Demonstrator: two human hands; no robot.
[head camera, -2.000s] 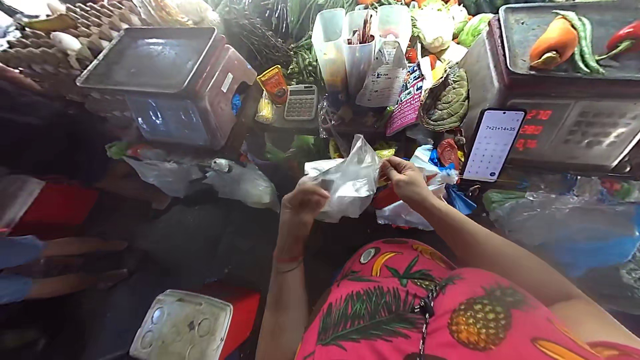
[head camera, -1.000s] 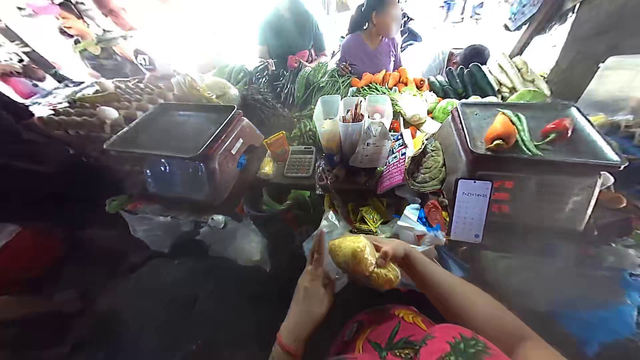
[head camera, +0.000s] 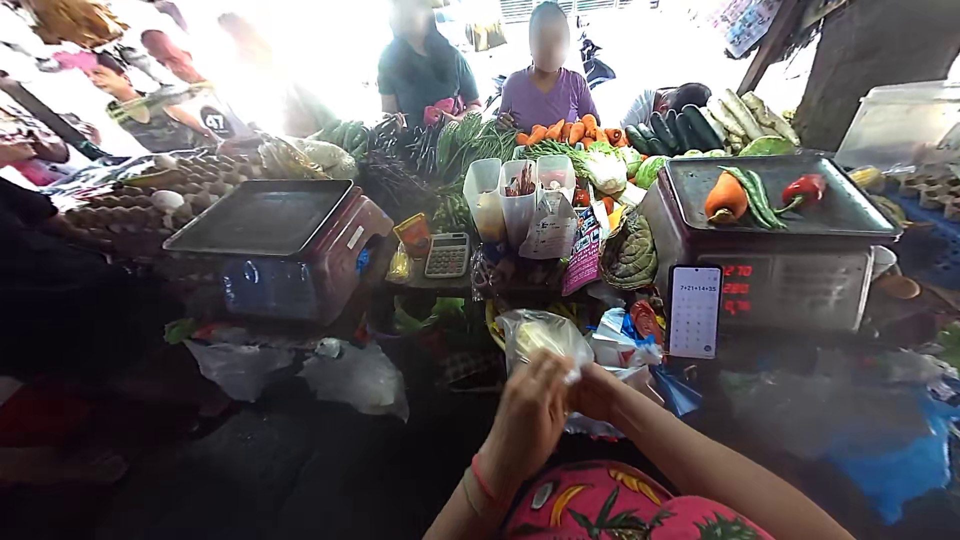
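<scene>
A clear plastic bag (head camera: 546, 334) with something pale yellow inside is held up in front of my body. My left hand (head camera: 536, 397) grips its lower left part, and a pinkish band circles that wrist. Close beside it, my right hand (head camera: 596, 390) closes on the gathered plastic at the right; its fingers are partly hidden. Just right of the bag lie bunched white and blue plastic bags (head camera: 626, 341). A phone (head camera: 694, 311) showing a calculator leans upright against the right weighing scale (head camera: 780, 255). A grey calculator (head camera: 448, 255) sits behind the held bag, to the left.
A second scale (head camera: 266, 217) stands at left, near egg trays (head camera: 161, 184). An orange carrot (head camera: 726, 199), green chilies (head camera: 754, 196) and a red pepper (head camera: 804, 189) lie on the right scale's tray. Plastic containers (head camera: 519, 202) stand mid-counter. Plastic bags (head camera: 360, 379) hang at left. People (head camera: 547, 97) stand beyond the vegetables.
The view has tilted up since the oldest frame. One second ago the yellow contents were largely outside the plastic in my hands; now they are inside the clear bag.
</scene>
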